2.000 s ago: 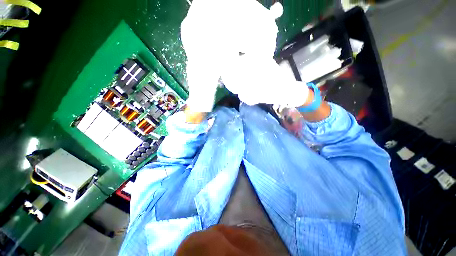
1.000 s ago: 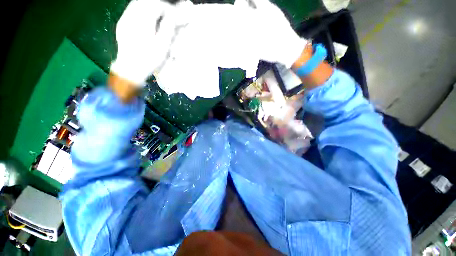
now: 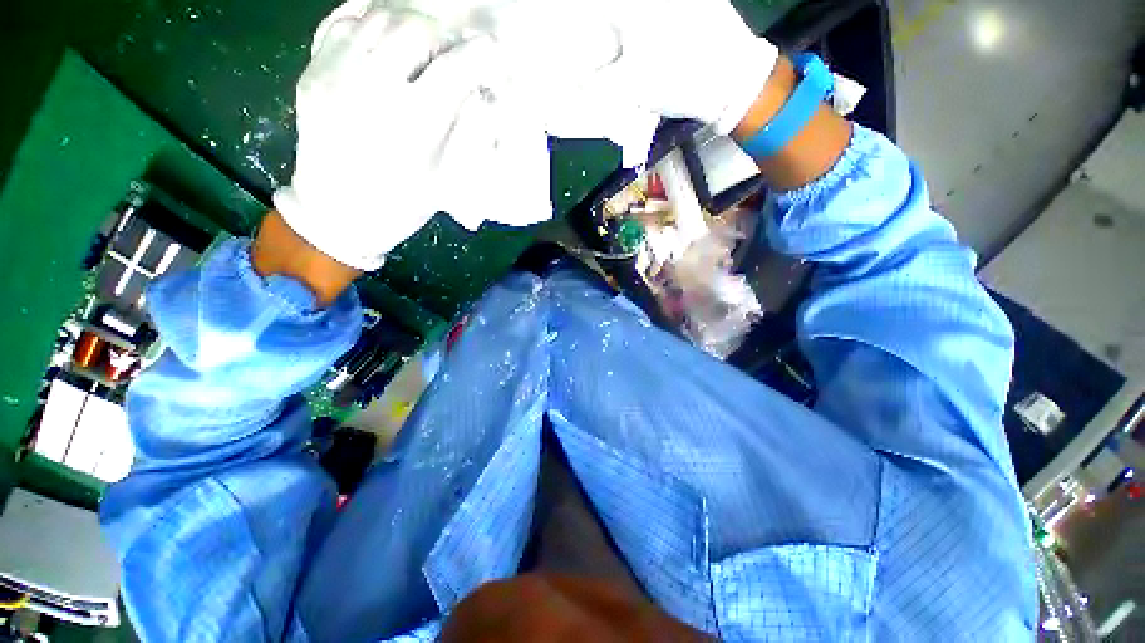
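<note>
My left hand (image 3: 364,138), in a white glove, is at the upper left of the view. My right hand (image 3: 691,57), also white-gloved, is at the upper centre right, with a blue band on its wrist. A crumpled white cloth (image 3: 502,157) hangs between the hands, held by both. Cloth and gloves merge in white, so the fingers and their exact grip are hard to see. Whether anything lies inside the cloth cannot be told.
A circuit board (image 3: 88,389) lies on the green mat (image 3: 57,163) at left, partly behind my left sleeve. A grey-white box (image 3: 50,553) is at the lower left. A black bin (image 3: 785,270) holding clear plastic (image 3: 709,283) and scraps is at centre right.
My hands have moved from close together at the top centre to farther apart, with the cloth now spread between them. The view has shifted, so the board appears farther left.
</note>
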